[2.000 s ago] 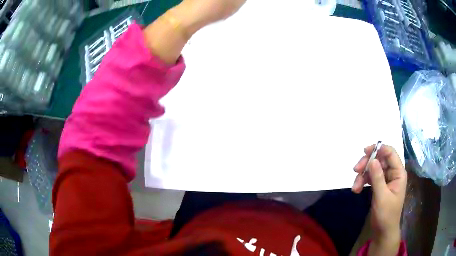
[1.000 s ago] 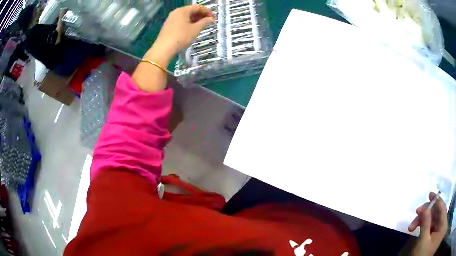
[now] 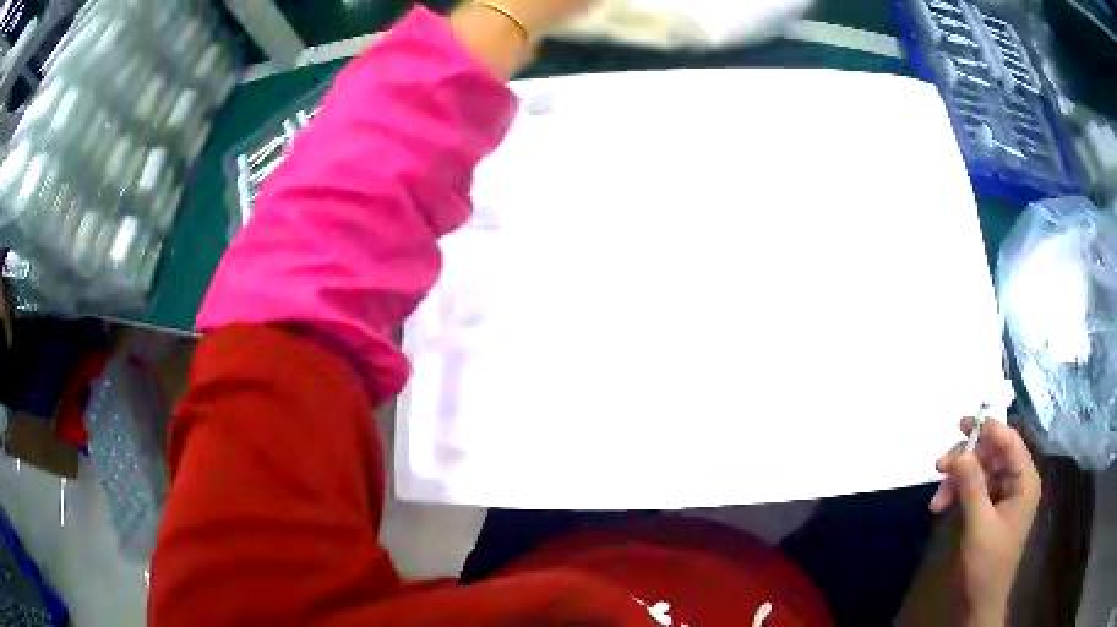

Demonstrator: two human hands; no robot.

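Observation:
A large bright white sheet (image 3: 723, 294) lies in front of me on the green bench. My right hand (image 3: 990, 472) is at its lower right corner and holds a small thin white part (image 3: 976, 431) upright between thumb and fingers. My left arm reaches across the sheet's upper left. My left hand (image 3: 545, 12) is at the top edge of the picture, cut off and blurred, beside a pale bag (image 3: 686, 21). Its fingers and anything in them cannot be made out.
Stacked clear trays of white housings (image 3: 104, 159) stand far left. A clear insert tray (image 3: 263, 165) is partly behind my left sleeve. A blue tray of parts (image 3: 998, 98) is at the upper right, with a clear plastic bag (image 3: 1066, 325) below it.
The view swung left over the insert tray and back. My left hand has moved from the insert tray to the far top edge. My right hand still holds the thin part at the sheet's corner.

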